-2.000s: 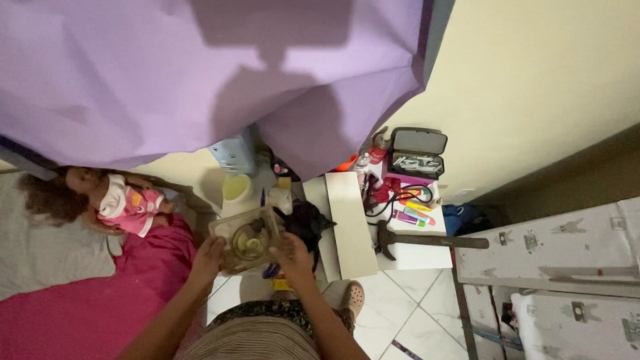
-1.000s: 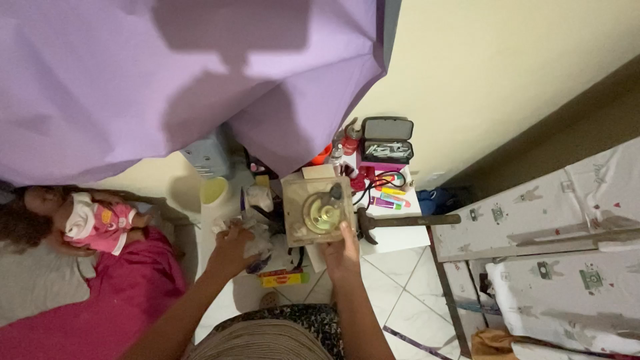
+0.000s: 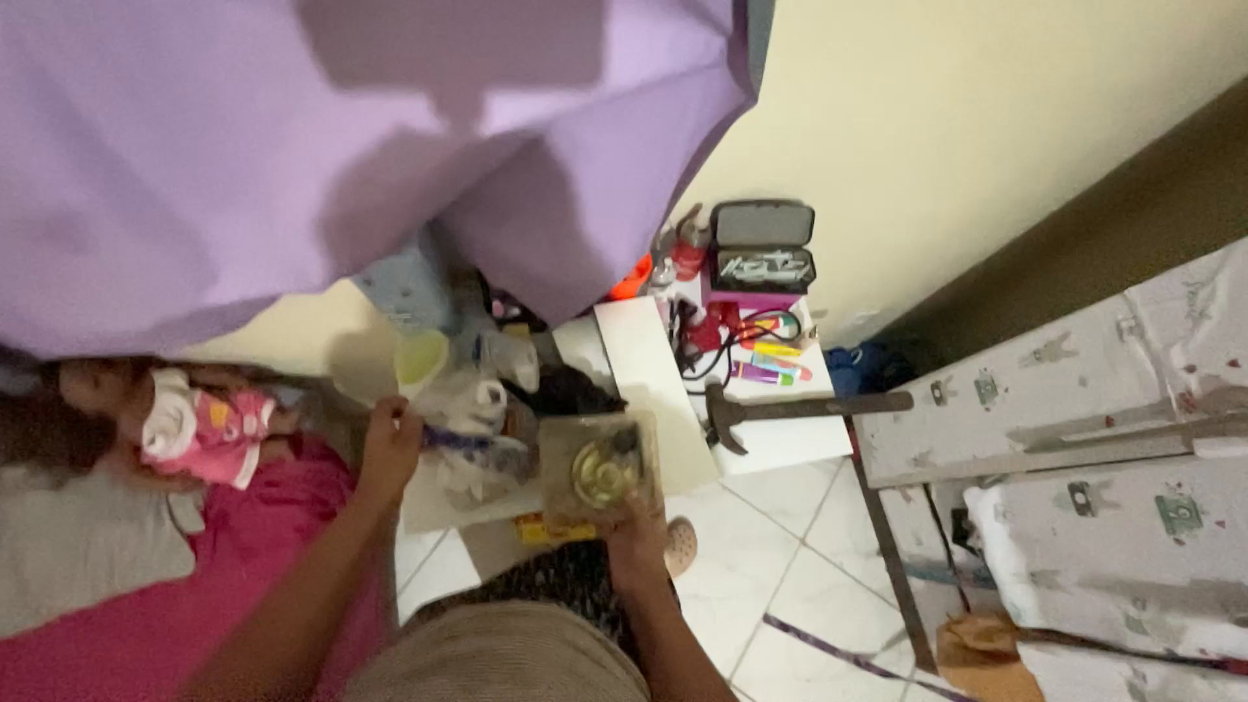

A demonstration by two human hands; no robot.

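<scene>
My right hand (image 3: pixel 629 536) grips the near right edge of a clear plastic container (image 3: pixel 561 487), held level in front of my body, with yellowish round things and a dark one inside. My left hand (image 3: pixel 392 439) is at the left end of the white table, its fingers bent by a blurred dark blue item (image 3: pixel 453 439) and a clear plastic bag (image 3: pixel 468 405); whether it holds either is unclear. A yellow box (image 3: pixel 551 529) lies just below the container. A hammer (image 3: pixel 819 406) rests on the table, right of the container.
A black case (image 3: pixel 763 268) stands open at the back, with colourful tubes (image 3: pixel 775 366) and a dark cable in front. A pale yellow cup (image 3: pixel 421 359) is beyond my left hand. A doll (image 3: pixel 210 424) lies on the bed at left. Purple cloth (image 3: pixel 439 195) hangs above; patterned drawers (image 3: pixel 1063 380) stand at right.
Two seconds ago both hands were on the container; now only my right hand holds it. My left hand has let go and moved left to the bagged items.
</scene>
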